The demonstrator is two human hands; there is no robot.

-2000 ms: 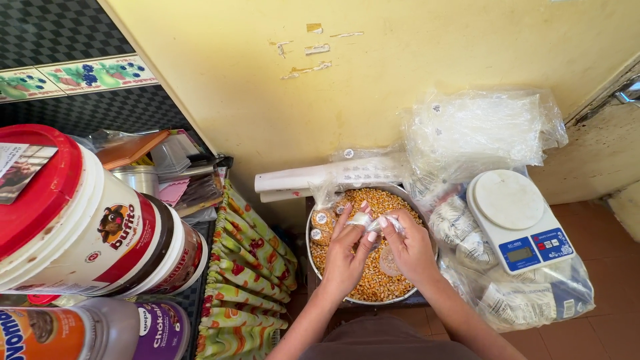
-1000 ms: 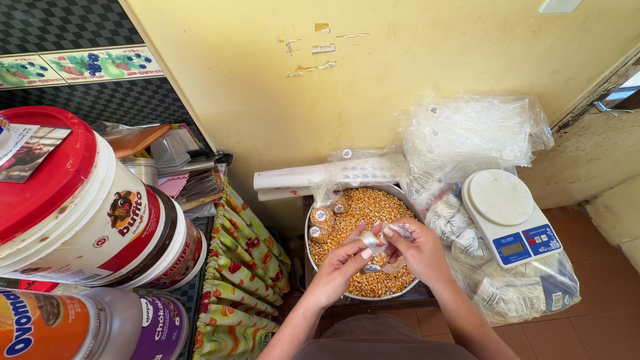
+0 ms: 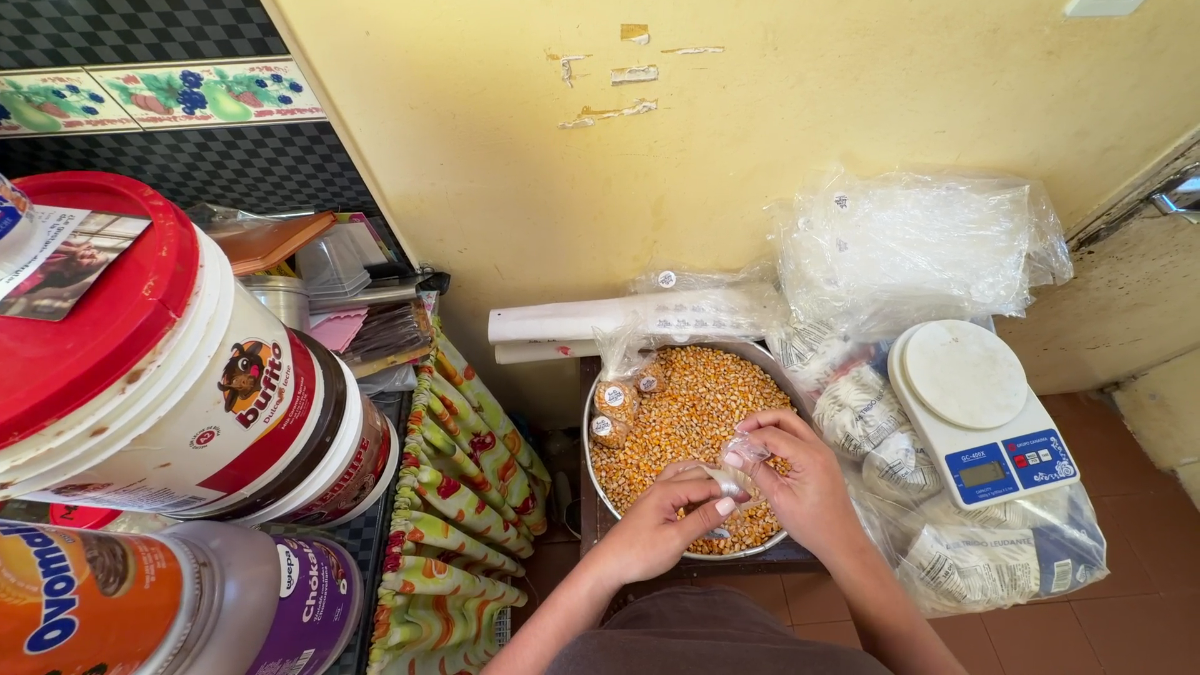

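A round metal pan full of dried corn kernels stands below the wall. Over its front part, my left hand pinches the gathered part of a small clear plastic bag. On the other side of the bag, my right hand holds its thin upper film between thumb and fingers. The lower part of this bag is largely hidden by my hands. Several small filled bags with round printed labels rest on the corn at the pan's left edge.
A digital kitchen scale sits on plastic-wrapped packets at the right. Behind the pan lie a white paper roll and clear plastic bags. Large plastic buckets and a fruit-print curtain are at the left.
My right hand has shifted from beside my left fingertips to a hold on the bag's clear film. The left hand keeps its pinch.
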